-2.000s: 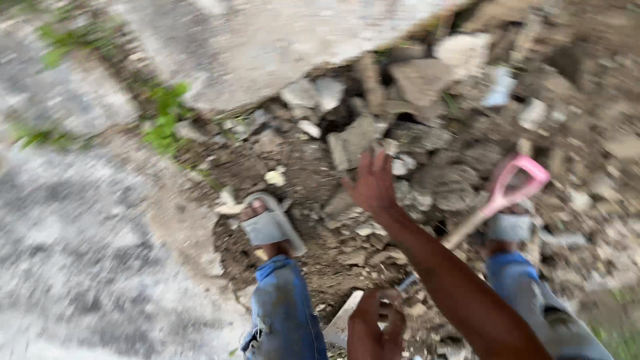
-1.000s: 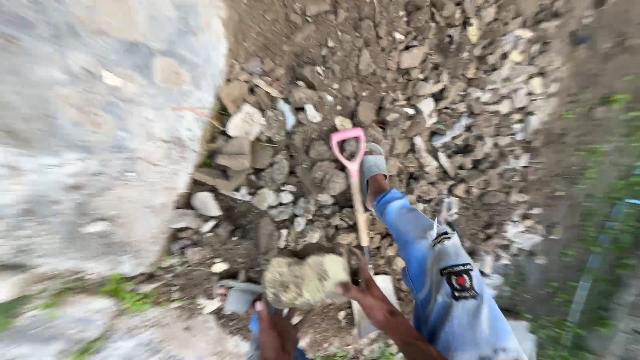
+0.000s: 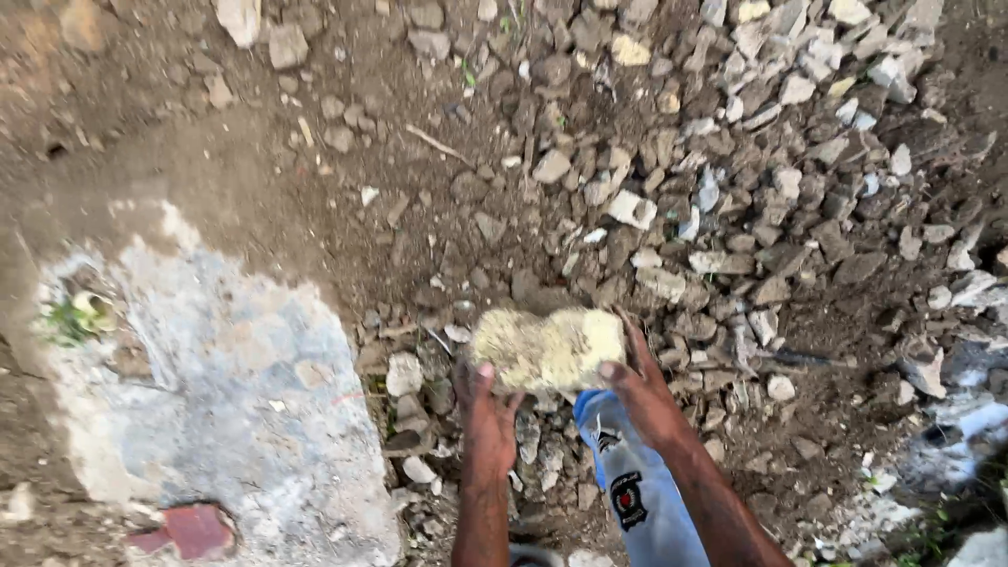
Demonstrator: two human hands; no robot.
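A pale yellowish, rough stone block (image 3: 549, 349) is held up between both hands over the rubble. My left hand (image 3: 488, 425) grips its left end, the thumb on the near face. At the right end, my right hand (image 3: 644, 386) holds it with the fingers round the far side and the thumb on the near edge. Below the block, one leg in faded blue jeans (image 3: 650, 496) with a dark patch shows between my forearms.
Broken stones (image 3: 709, 260) and loose soil (image 3: 378, 181) spread ahead and to the right. A worn concrete slab (image 3: 244, 394) lies at the left, with a reddish fragment (image 3: 197, 531) on its near part. A thin stick (image 3: 439, 146) lies on the soil ahead.
Two seconds ago my hands were without the block; one second ago they were at it, low beside the pink-handled shovel. Now it is held farther forward. The view has shifted and the shovel is out of sight.
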